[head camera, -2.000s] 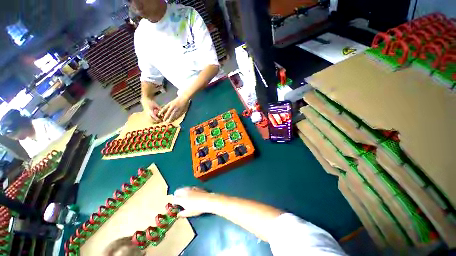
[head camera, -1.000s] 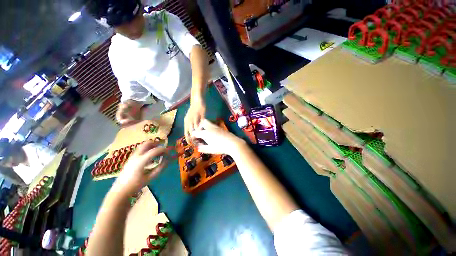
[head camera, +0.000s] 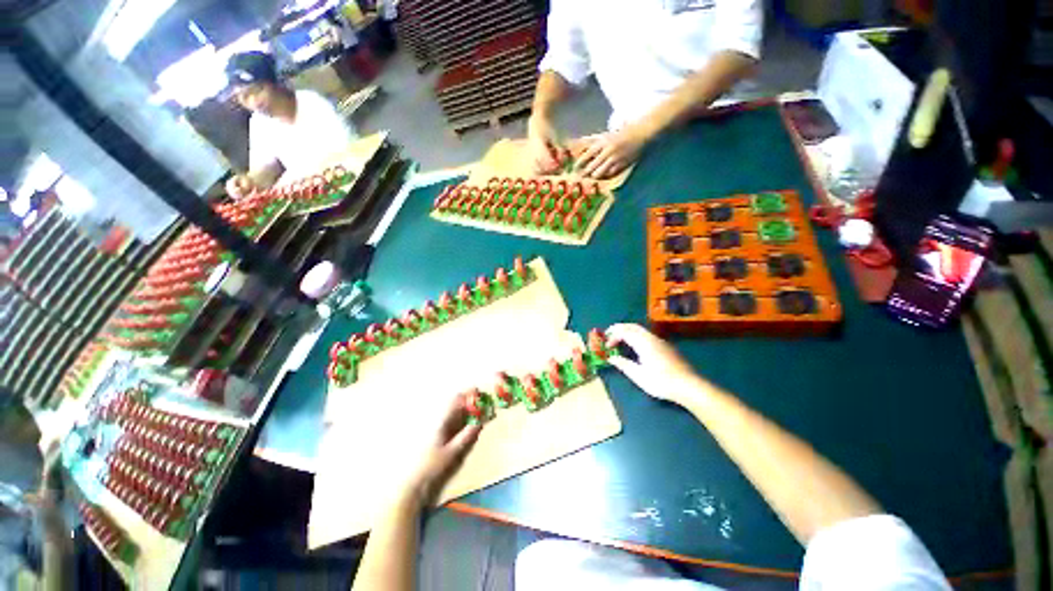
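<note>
A cardboard sheet (head camera: 393, 462) lies on the green table with a long row of green-and-red pieces (head camera: 448, 309) along its far edge. A shorter row (head camera: 532, 388) runs across its middle, red loops up. My left hand (head camera: 447, 453) has its fingers on the piece at the left end of the short row. My right hand (head camera: 650, 363) grips the piece at the right end between thumb and fingers. The orange fixture (head camera: 745, 314) is to the right, with green in two far-right pockets and the others dark.
A co-worker (head camera: 652, 58) opposite works at another cardboard sheet (head camera: 512, 156) with rows of pieces. A smartphone (head camera: 945, 272) stands beyond the fixture's right side. Stacked sheets (head camera: 1022, 381) are at the right edge. A pink-lidded jar (head camera: 320, 281) and more loaded sheets are left.
The view has turned left. Both my hands have moved from the fixture to the short row on the cardboard. The co-worker's hand has left the fixture, which shows fewer green pockets than two seconds ago.
</note>
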